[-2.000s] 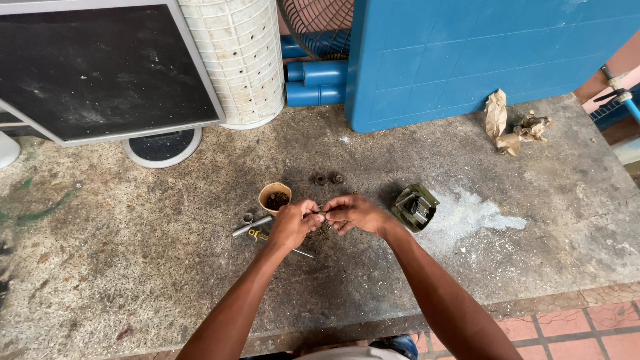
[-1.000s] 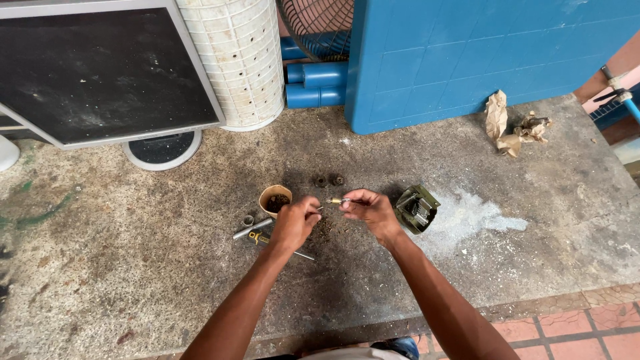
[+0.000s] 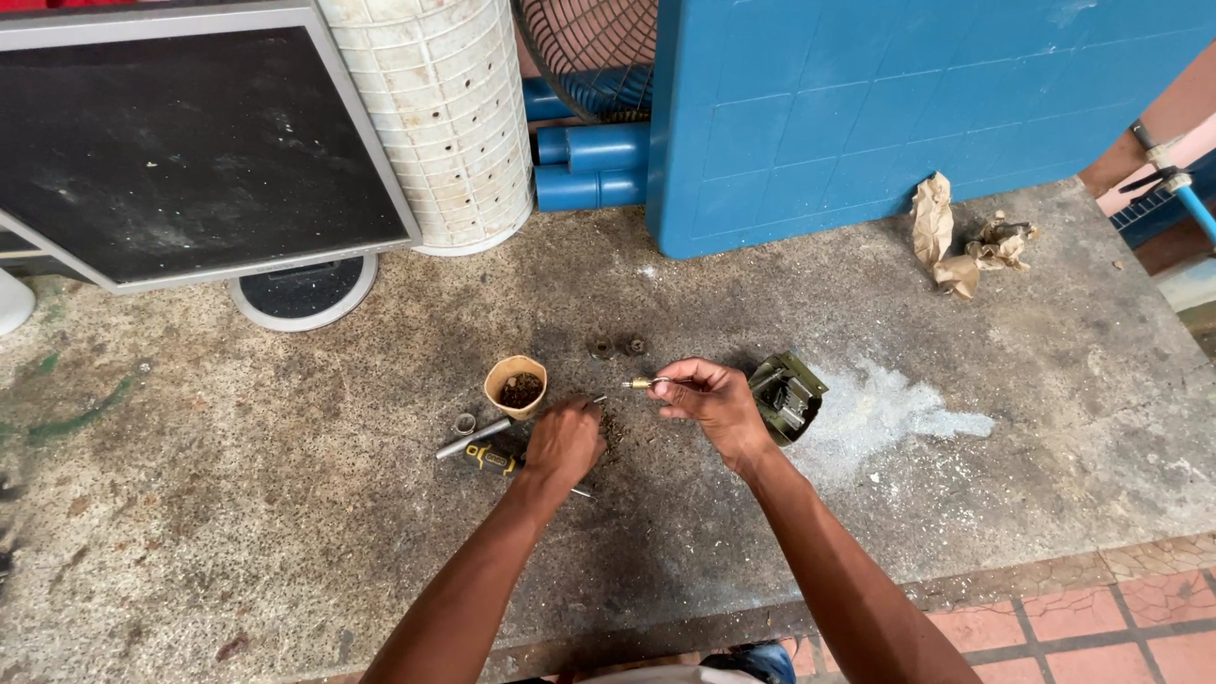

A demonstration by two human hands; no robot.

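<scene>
My right hand (image 3: 703,404) holds a small brass-coloured cylindrical part (image 3: 638,383) between thumb and fingertips. To its left, my left hand (image 3: 567,439) is low over the bench, beside scattered small bits (image 3: 613,432); a thin metal rod (image 3: 598,399) shows at its fingers, and whether it is gripped is unclear. Left of that hand are a paper cup (image 3: 516,385) with dark bits inside, a metal tube (image 3: 473,439), a small metal ring (image 3: 465,424) and a black-and-yellow screwdriver (image 3: 490,458), partly hidden. Two dark round parts (image 3: 617,348) sit behind the hands.
An open green metal tin (image 3: 787,399) holding metal parts stands right of my right hand, beside pale powder (image 3: 883,413). Crumpled brown paper (image 3: 936,228) lies at the back right. A dusty monitor (image 3: 190,152), a white perforated cylinder (image 3: 446,123) and a blue panel (image 3: 855,114) line the back.
My hands, close together two seconds ago, have moved apart. The left has come down toward the scattered bits; the right stays raised with the brass-coloured part.
</scene>
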